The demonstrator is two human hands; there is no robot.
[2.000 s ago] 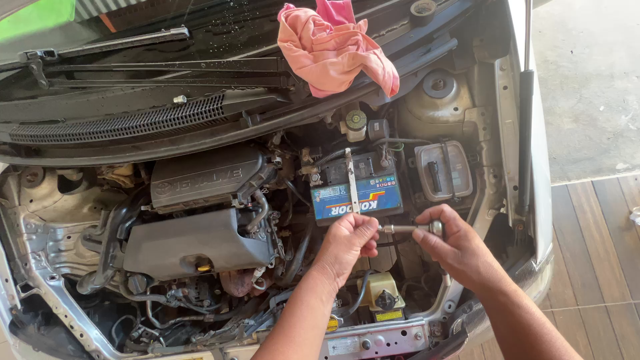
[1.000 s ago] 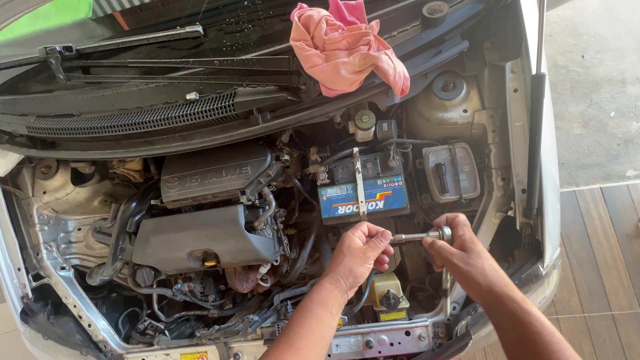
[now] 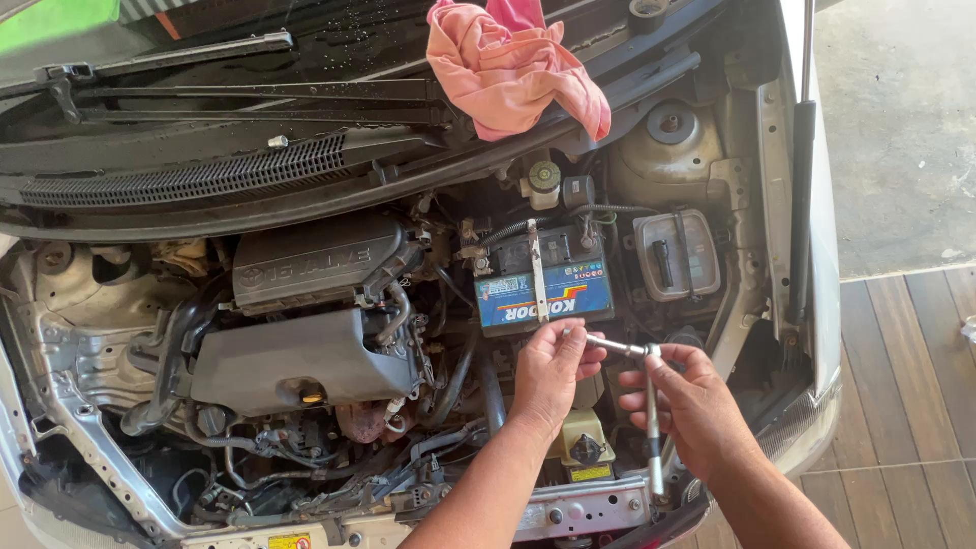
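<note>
A metal socket wrench with an extension spans both hands over the engine bay. My left hand pinches the socket end of the extension, just below the car battery. My right hand grips the wrench at its head, and the handle hangs down past the fingers. A metal hold-down bar lies across the battery top, its lower end close to my left fingertips. Right of the battery sits a clear plastic box with a black strap over it and a dark flashlight-like object on or in it.
A pink cloth and a roll of tape lie at the windshield base. A small metal socket rests by the cowl grille. The engine cover is at left, a capped reservoir below my hands, and a hood strut at right.
The wrench handle, foreshortened behind my right hand earlier, now shows hanging downward in full. My right fingers have shifted on its head. My left hand still pinches the extension's end.
</note>
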